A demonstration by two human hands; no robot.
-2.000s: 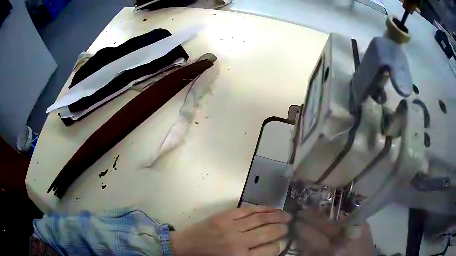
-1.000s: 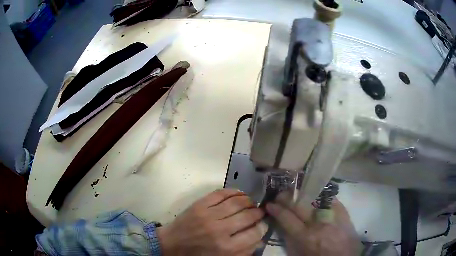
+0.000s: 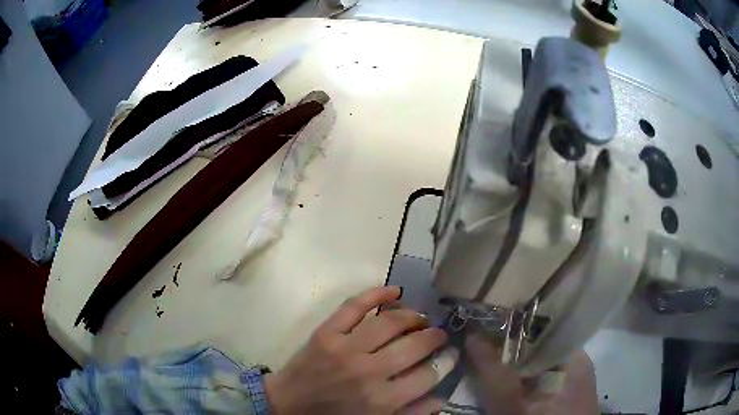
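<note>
A dark strip point(image 3: 459, 355) lies under the front of the off-white sewing machine head point(image 3: 502, 243), by the presser foot and needle area point(image 3: 517, 328). My left hand point(image 3: 369, 357) is on the strip's left side with its fingertips on the cloth; the index finger is spread away over the silver bed plate point(image 3: 415, 280). My right hand point(image 3: 539, 385) is blurred and partly hidden behind the machine head, close to the strip's right side; its grip is not clear. The needle tip is not clearly visible.
Maroon cut pieces point(image 3: 190, 207) and a crumpled pale scrap point(image 3: 271, 211) lie left of the machine. A white strip point(image 3: 174, 126) rests on black cut pieces point(image 3: 182, 158). A dark band point(image 3: 674, 377) lies right of the needle. A dark bundle point(image 3: 235, 10) sits at the far edge.
The view has shifted and turned with my head. My left index finger has spread out over the bed plate. My right hand is now more hidden by the machine head than one second ago.
</note>
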